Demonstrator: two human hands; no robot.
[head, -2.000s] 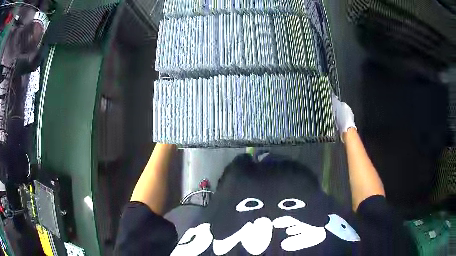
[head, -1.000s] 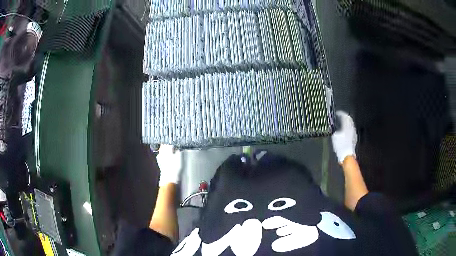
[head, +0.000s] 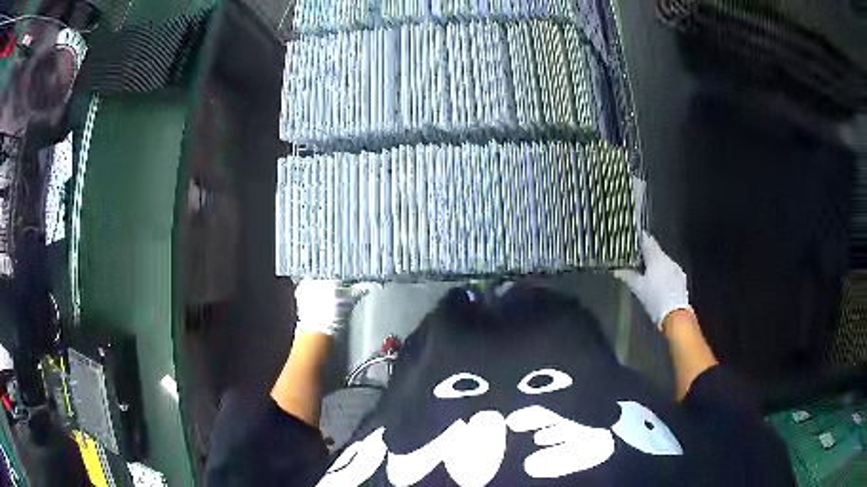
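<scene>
Rows of thin upright white-grey PCB panel stacks [head: 456,209] lie on a wire shelf cart [head: 620,86] in front of me, the nearest row at its front edge. My gloved left hand [head: 321,304] is at the near left corner, just below the row, fingers along the cart's edge and partly hidden. My gloved right hand [head: 661,282] holds the near right corner, one part up the side and fingers at the front edge.
A dark green workbench [head: 133,219] runs along the left, with a black framed device [head: 92,399] and a yellow strip [head: 91,458]. A dark grey round seat [head: 350,414] is low beside my body. Green trays [head: 822,438] are at lower right. Dark piles stand at right.
The panel rows first shifted left in view, then partly back right. My left hand has come into view from behind the near edge. My right hand moved off the side, then back against the near corner.
</scene>
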